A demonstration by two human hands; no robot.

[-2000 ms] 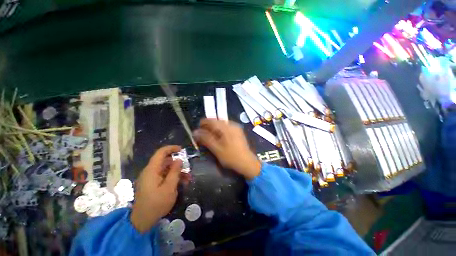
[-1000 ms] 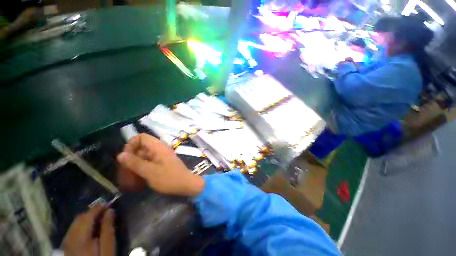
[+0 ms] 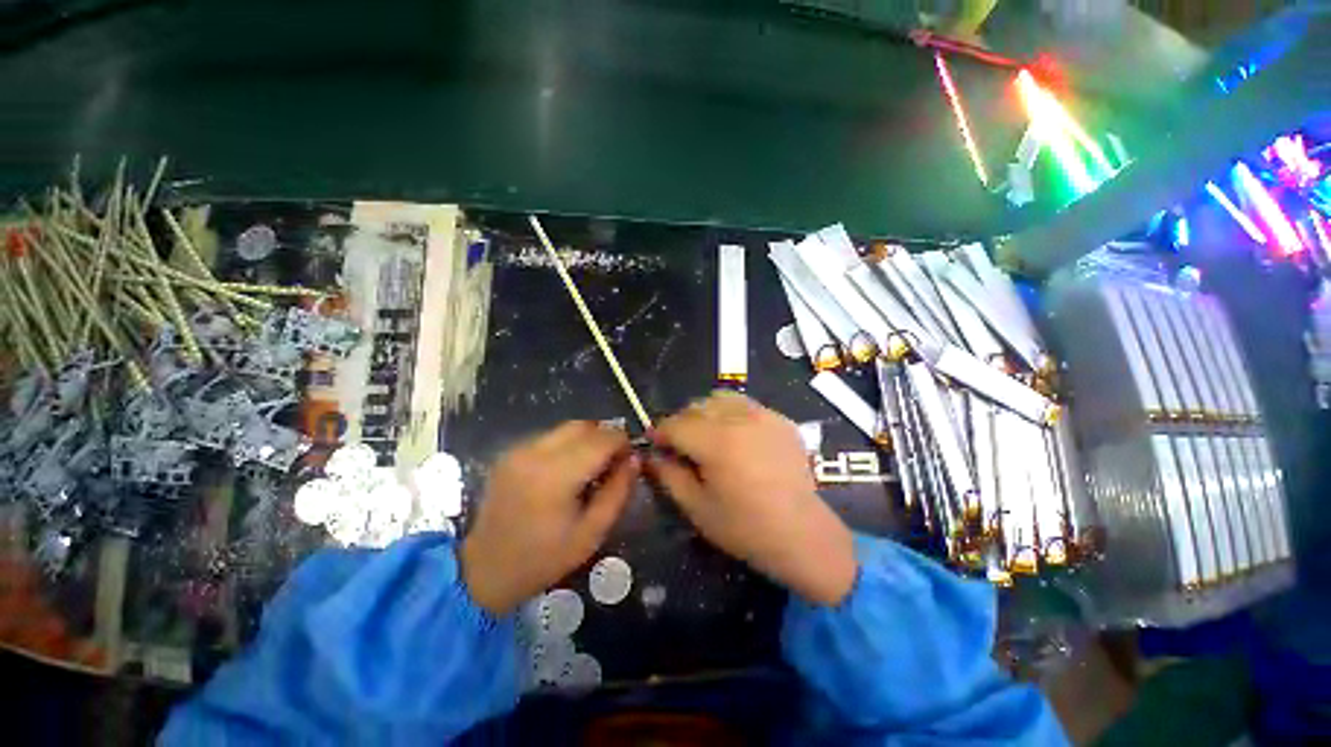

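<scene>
A thin cream LED strip (image 3: 590, 321) lies slanting on the black board, its lower end between my fingertips. My left hand (image 3: 552, 504) and my right hand (image 3: 756, 489) meet at that end, fingers pinched together. The small board at the strip's end is mostly hidden by the fingertips. A white battery cell (image 3: 733, 314) lies upright in the picture just above my right hand, its yellow end near my fingers.
Strips with grey boards (image 3: 132, 387) heap at the left beside a printed cardboard piece (image 3: 432, 336). White discs (image 3: 380, 496) lie near my left hand. Loose cells (image 3: 934, 394) and a clear tray of cells (image 3: 1204, 423) are at right. Lit strips (image 3: 1054, 124) glow at the upper right.
The view swung right and came back. The hands, apart before, are now together at the strip's end. One cell shows above the right hand where two showed.
</scene>
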